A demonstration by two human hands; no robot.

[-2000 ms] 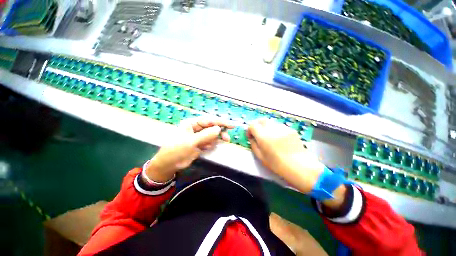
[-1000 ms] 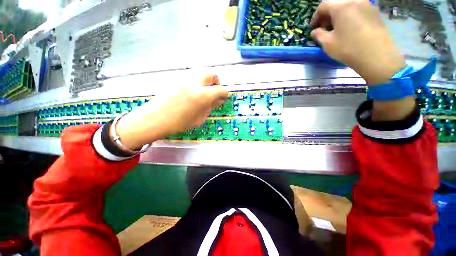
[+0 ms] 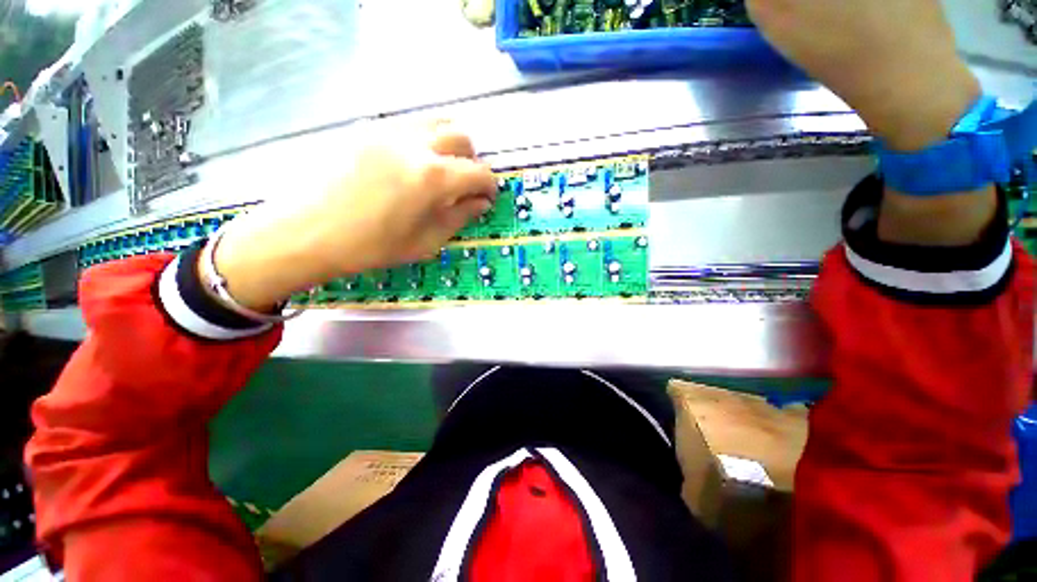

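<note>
A green PCB panel (image 3: pixel 569 262) with two rows of small circuits lies on the conveyor in front of me. My left hand (image 3: pixel 381 199) is over the panel's upper row, fingers bent with the tips together at the board; whether they hold a part is hidden. My right hand (image 3: pixel 859 51), with a blue wrist strap, is at the top edge over the right part of the blue component bin (image 3: pixel 637 52). Its fingers are cut off by the picture's edge. Dark and yellow-green capacitors (image 3: pixel 580 16) show in the bin.
Silver conveyor rails (image 3: pixel 728 291) run right of the panel. Grey metal-cased parts (image 3: pixel 165 119) lie in rows on the bench at left. Stacked panels (image 3: pixel 32 188) stand at the far left. A pale block (image 3: pixel 478 11) sits beside the bin. Cardboard cartons (image 3: pixel 739 438) are below the line.
Over the last second the bin and panel have shifted up in view. My right hand has moved up, its fingers now out of the picture. My left hand stays at the panel's upper row.
</note>
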